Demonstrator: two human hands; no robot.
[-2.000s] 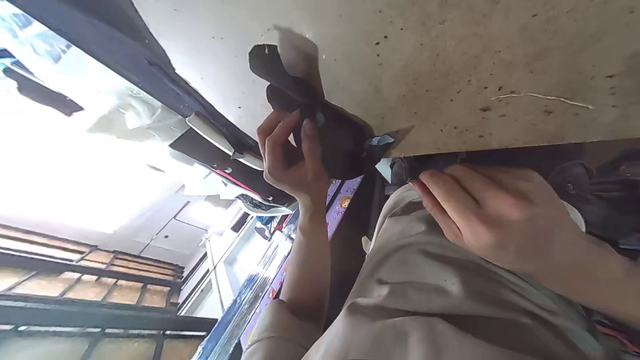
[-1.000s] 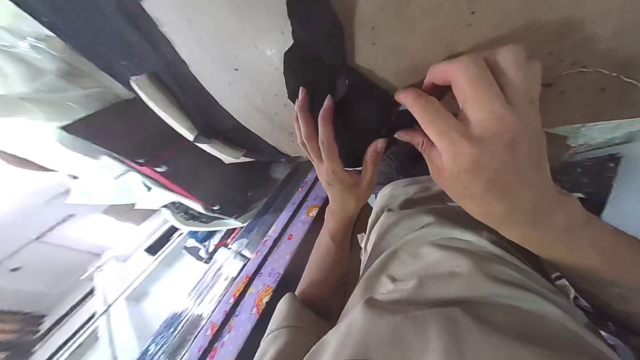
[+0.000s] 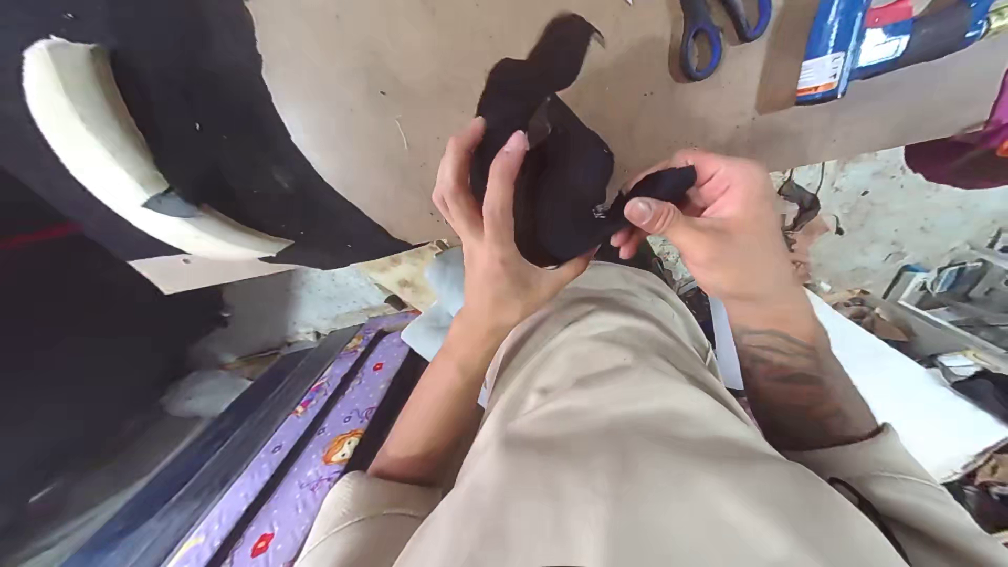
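A piece of black fabric [image 3: 563,185] with rounded lobes lies over the front edge of the worktable [image 3: 354,102]. My left hand [image 3: 500,228] grips its left side, fingers spread on top and thumb beneath the near edge. My right hand [image 3: 713,220] pinches a narrow black end of it between thumb and fingers, just past the table edge. Small light threads or frayed bits show on the fabric near my right thumb. The fingers of my right hand are partly hidden behind the cloth.
Scissors with black and blue handles [image 3: 701,47] and blue printed packages [image 3: 827,55] lie at the table's back right. On the left, a curved cream-coloured piece [image 3: 118,157] rests on black material [image 3: 213,126]. Purple patterned rolls or panels [image 3: 346,441] stand lower left; a white board [image 3: 890,378] is lower right.
The view has shifted a lot, bringing the scissors and blue packages into sight. My right hand has turned palm-up and now holds the narrow end beyond the table edge.
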